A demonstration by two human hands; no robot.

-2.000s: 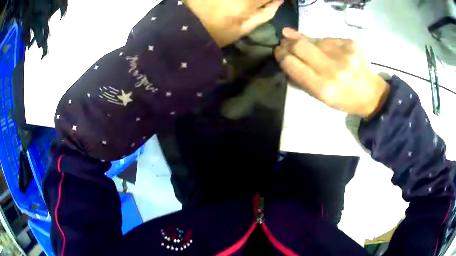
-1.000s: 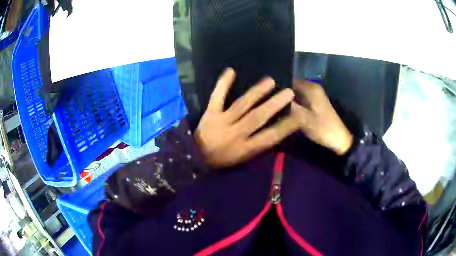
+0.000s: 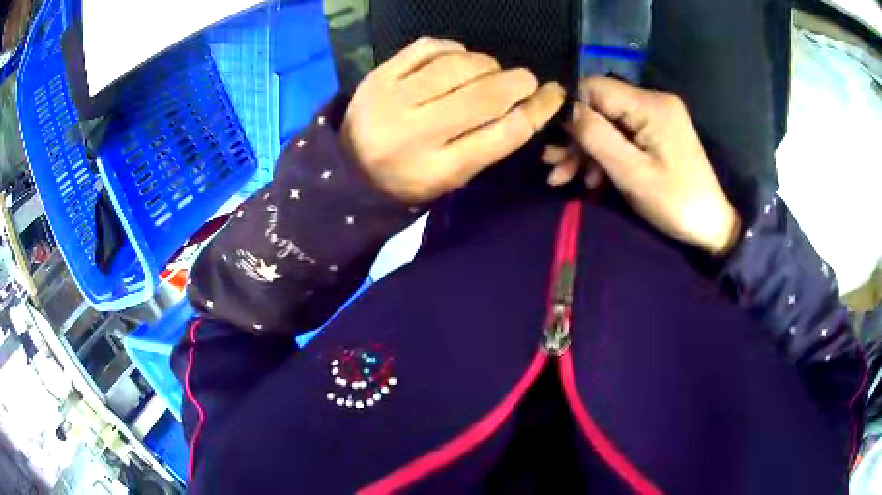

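Observation:
A black textured fabric piece (image 3: 474, 27) lies over the table's front edge and the lap at top centre. A strip of camouflage fabric (image 3: 350, 39) shows along its left side. My left hand (image 3: 440, 121) lies over the black piece, fingers bent, its fingertips at the piece's right edge. My right hand (image 3: 653, 155) is at the same edge, thumb and index finger pinched together close to my left fingertips. Both hands appear to hold the edge of the black piece between them. The lower end of the piece is hidden by the hands and dark against the jacket.
Blue perforated crates (image 3: 179, 145) stand at the left, below the white table (image 3: 145, 34). A dark panel (image 3: 720, 77) is at the upper right, beside pale material (image 3: 837, 164). Red and white items lie under the left crate. The sewing machine is out of view.
The view has tilted down towards the lap. The fabric, earlier camouflage side up on the table, now shows its black side. My left hand's spread fingers have closed in towards my right fingertips.

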